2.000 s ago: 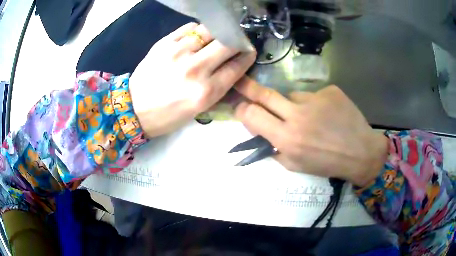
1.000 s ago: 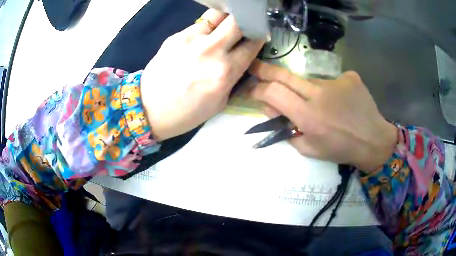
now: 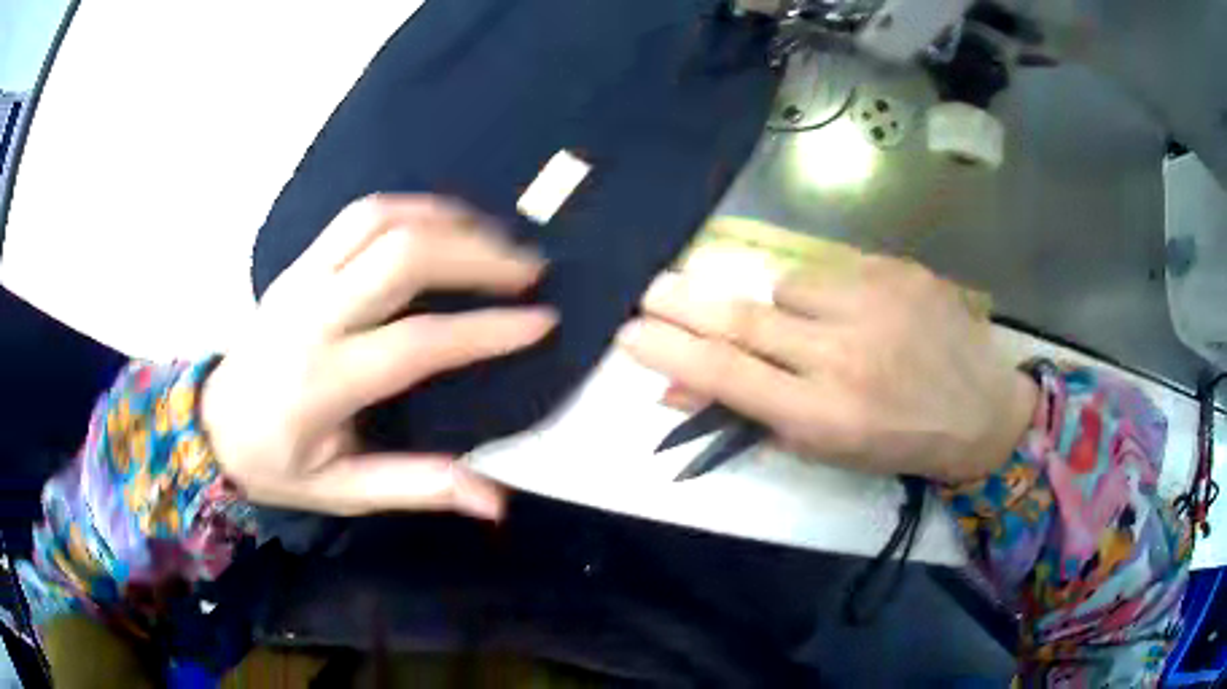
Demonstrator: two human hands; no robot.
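Observation:
A dark navy cut panel (image 3: 444, 121) with curved edges lies flat from the table up to the machine head. A small white sticker (image 3: 553, 186) is on it. My left hand (image 3: 377, 357) is blurred, fingers spread over the panel's lower left part, gripping nothing that I can see. My right hand (image 3: 841, 364) holds dark thread snips (image 3: 711, 439) in its palm, blades pointing left. Its fingertips are at the panel's right edge; whether they pinch it is unclear.
The machine head (image 3: 1076, 67) is at the upper right, with a bright lamp spot on its metal bed (image 3: 1076, 202). A yellow strip (image 3: 781, 240) runs along the bed's front edge. A black cord (image 3: 891, 552) hangs below my right wrist. A red-and-black cord (image 3: 1196, 485) hangs at far right.
My left hand has moved left and down from the needle area and its fingers have spread. The panel is now uncovered, showing its sticker. My right hand has moved slightly down, still holding the snips.

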